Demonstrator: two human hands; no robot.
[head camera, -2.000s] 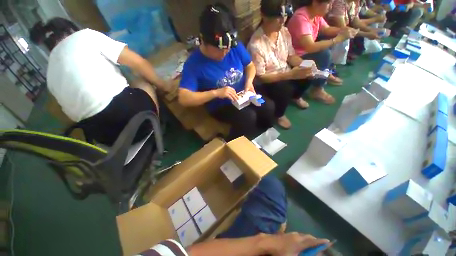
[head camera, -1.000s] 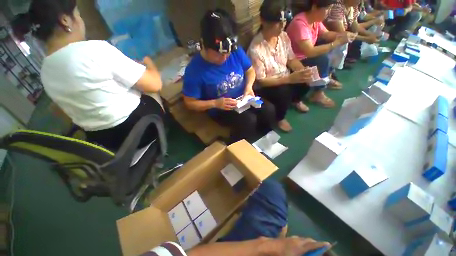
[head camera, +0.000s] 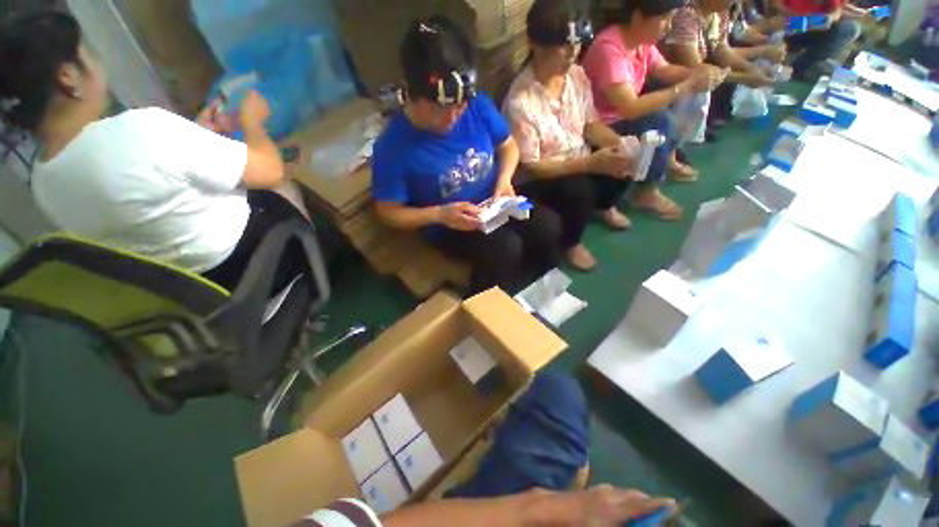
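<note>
My left hand (head camera: 602, 507) is at the bottom edge, partly cut off, at the end of a forearm with a striped sleeve. Its fingers are on a small blue piece (head camera: 649, 517), mostly hidden by the hand and the edge; I cannot tell what it is. My right hand is out of the picture. An open brown shipping carton (head camera: 299, 472) stands left of my blue-clad knee. Four closed white boxes (head camera: 395, 423) lie grouped in its near end, and one more white box (head camera: 473, 362) sits at the far end.
A long white table (head camera: 680, 410) at right bears open blue-and-white boxes (head camera: 743, 369) and a row of long blue boxes (head camera: 892, 309). Several people (head camera: 453, 170) sit in a line beyond the carton. A mesh-backed chair (head camera: 134, 293) stands at left. A white piece (head camera: 551, 299) lies on the green floor.
The person in white at left has turned and raised their hands, now holding something small. The chair has shifted left. My left hand and the carton's contents look nearly unchanged.
</note>
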